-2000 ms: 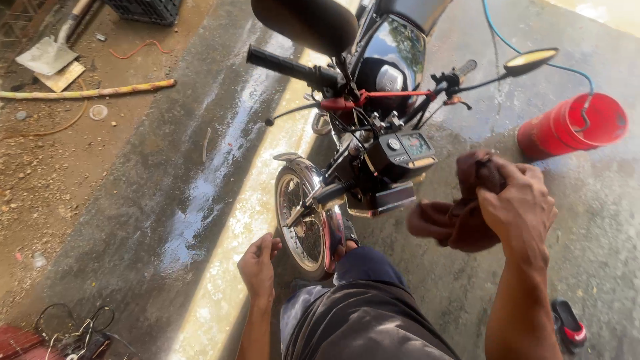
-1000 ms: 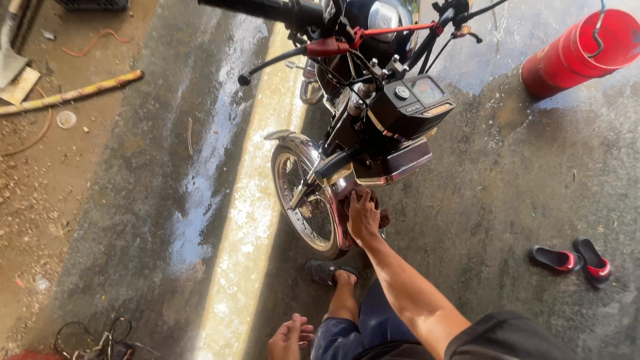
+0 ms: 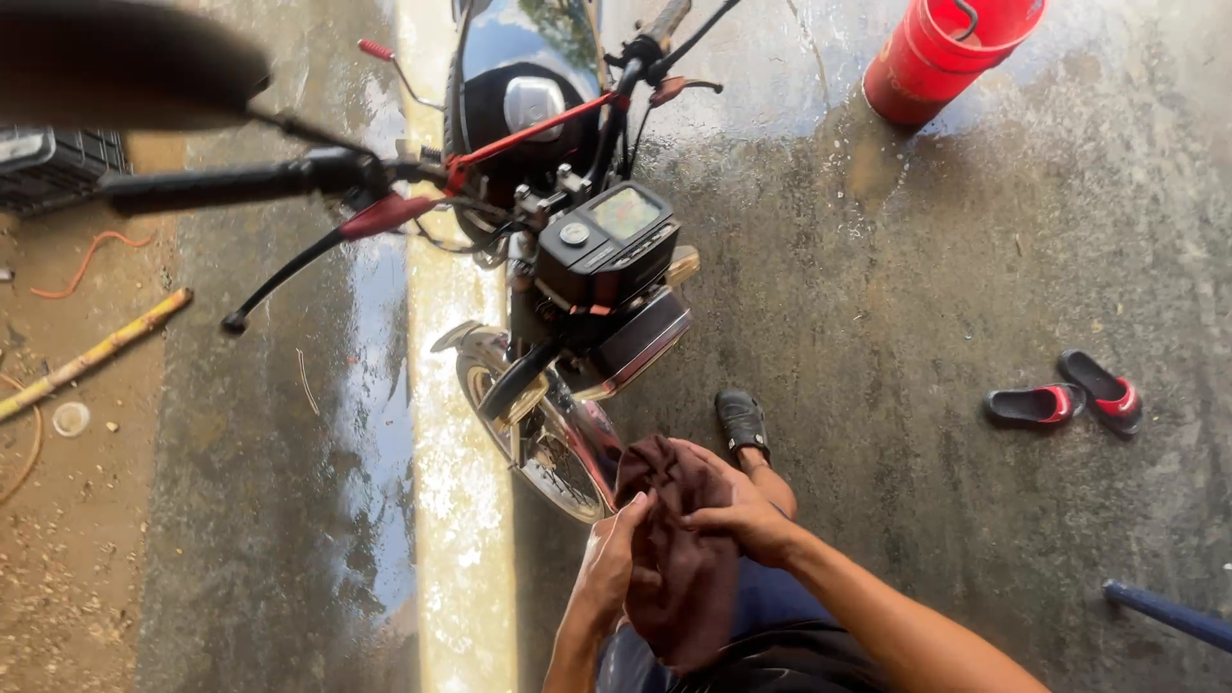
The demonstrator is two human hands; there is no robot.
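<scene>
A dark brown cloth (image 3: 681,568) hangs bunched between my two hands, in front of my lap. My left hand (image 3: 611,553) grips its left edge, thumb on top. Higher up on the right side, my right hand (image 3: 736,505) holds it with thumb and fingers. Just beyond the cloth stands a motorcycle, its front wheel (image 3: 553,467) and chrome-like fender nearest to me. Above the wheel are the headlight housing (image 3: 630,346) and the instrument cluster (image 3: 606,241). The handlebar's black grip (image 3: 217,186) and red-based lever (image 3: 385,217) reach to the left.
A red bucket (image 3: 910,82) stands on wet concrete at the upper right. Black and red slides (image 3: 1035,404) lie at the right, above a blue bar (image 3: 1169,613). On the left are a yellowish pole (image 3: 96,356), an orange cord (image 3: 91,265) and a black crate (image 3: 58,168).
My right hand has come back from the front fender with the cloth, toward my lap. My left hand, apart from the cloth a second ago, now holds it too.
</scene>
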